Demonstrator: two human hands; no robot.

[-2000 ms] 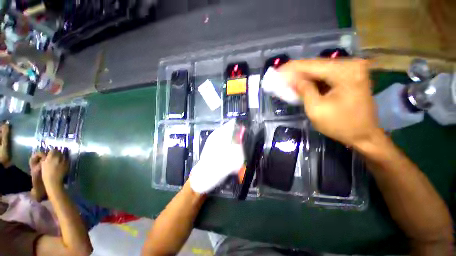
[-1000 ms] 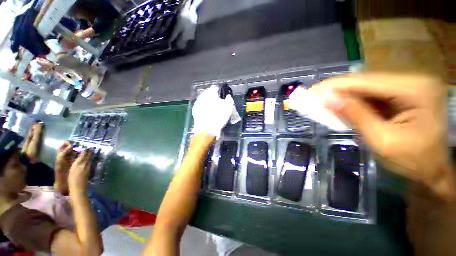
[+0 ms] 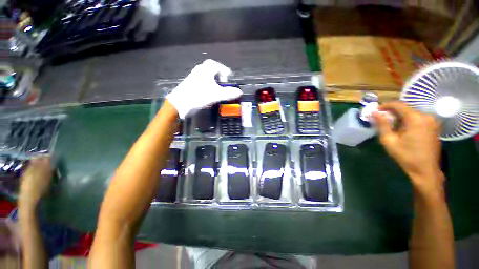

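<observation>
A clear tray [image 3: 336, 173] holds black keypad phones in two rows. The front row lies face down, such as this phone [image 3: 272, 171]. At the back right, phones with orange bands lie face up, such as this one [image 3: 308, 110]. My left hand [image 3: 202, 89], in a white glove, hovers over the back row with thumb and fingers apart. It hides the top of a face-up phone [image 3: 231, 120]. My bare right hand [image 3: 409, 139] pinches a white wiping cloth [image 3: 371, 112] against the top of the solvent bottle [image 3: 353, 128], right of the tray.
A white fan [image 3: 448, 106] stands at the right, near brown cardboard [image 3: 367, 65]. A glossy dark pile [image 3: 89, 23] lies at the far left. Another tray [image 3: 31, 135] and another person's hand [image 3: 37, 178] are on the left. A paper slip [image 3: 246, 114] lies in the tray.
My right hand has moved from over the tray to the bottle with the cloth. My left hand has shifted right along the back row. The view has turned right, bringing the fan in.
</observation>
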